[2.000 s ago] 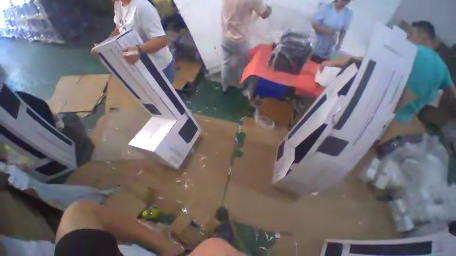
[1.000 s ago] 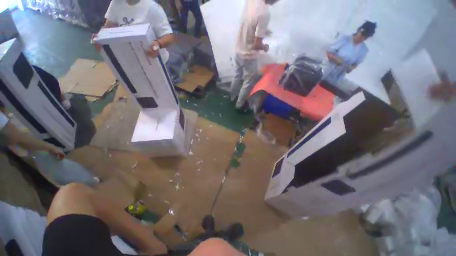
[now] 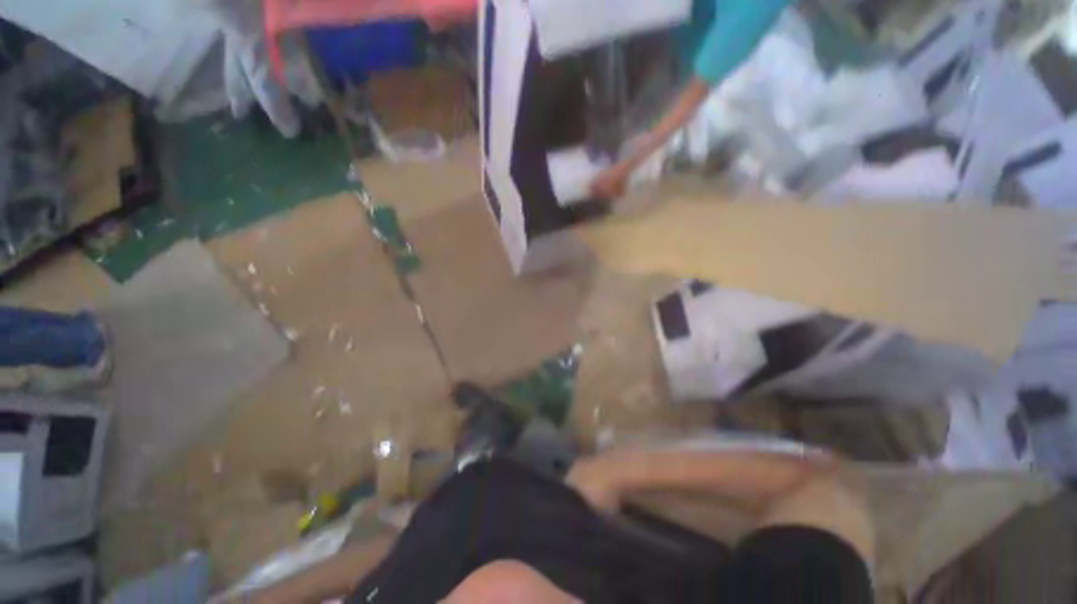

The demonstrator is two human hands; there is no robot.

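Observation:
Neither of my hands can be made out. My bare legs and dark shorts fill the blurred bottom edge. An open white printed carton point(image 3: 506, 130) with black panels and a dark inside stands at top centre. Another person's hand point(image 3: 608, 186), with a teal sleeve, reaches to a white flap at its opening. A long tan cardboard face point(image 3: 827, 260) extends to the right. Below it, a white carton piece with black panels point(image 3: 715, 342) lies at right of centre, blurred.
Brown cardboard sheets point(image 3: 254, 407) with white scraps cover the green floor point(image 3: 254, 177). A red-topped table point(image 3: 354, 14) is at the top. White cartons point(image 3: 71, 472) and a person's blue trouser leg point(image 3: 53, 340) are at left. White wrapped material point(image 3: 768, 106) lies at upper right.
The view has swung down and to the right. The open carton now appears nearer top centre, and the carton pieces at right have come into view. The standing people at the table are out of frame.

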